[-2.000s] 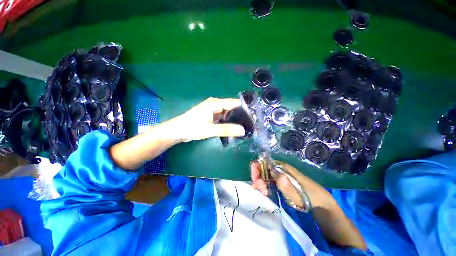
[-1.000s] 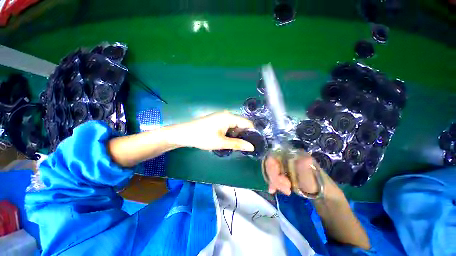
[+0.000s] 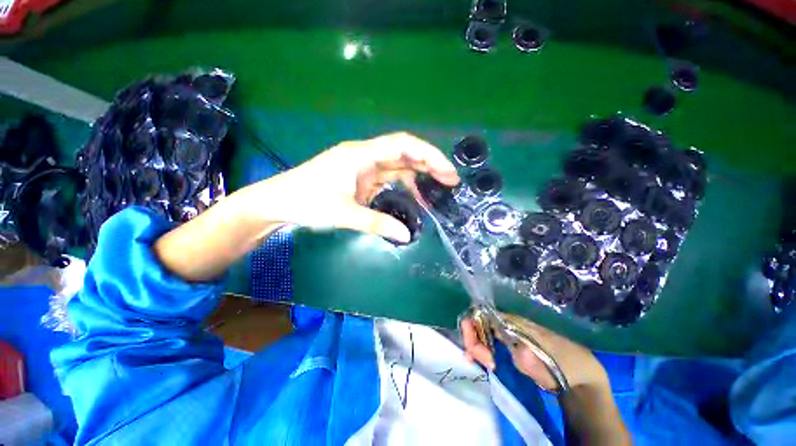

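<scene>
My left hand point(image 3: 375, 187) holds a short piece with round black parts point(image 3: 397, 214), one disc facing up between thumb and fingers. My right hand point(image 3: 515, 344) grips the loop handles of the scissors point(image 3: 471, 283). The blades point up and left and reach between the discs at my left fingers. Whether they are closed is blurred. Several film-edged discs point(image 3: 500, 218) lie just right of the blades. They adjoin the large sheet of parts point(image 3: 602, 218), whose far end looks raised.
A thick stack of uncut sheets point(image 3: 157, 148) stands at left beside a blue perforated strip point(image 3: 271, 266). Cut pieces point(image 3: 528, 37) lie at the far side of the green bench point(image 3: 349, 87). A blue sleeve point(image 3: 768, 383) shows at right. Dark loops point(image 3: 35, 205) lie far left.
My left hand has risen with the held piece. The scissor blades have swung left, in among the discs. More cut pieces now show on the far side of the bench.
</scene>
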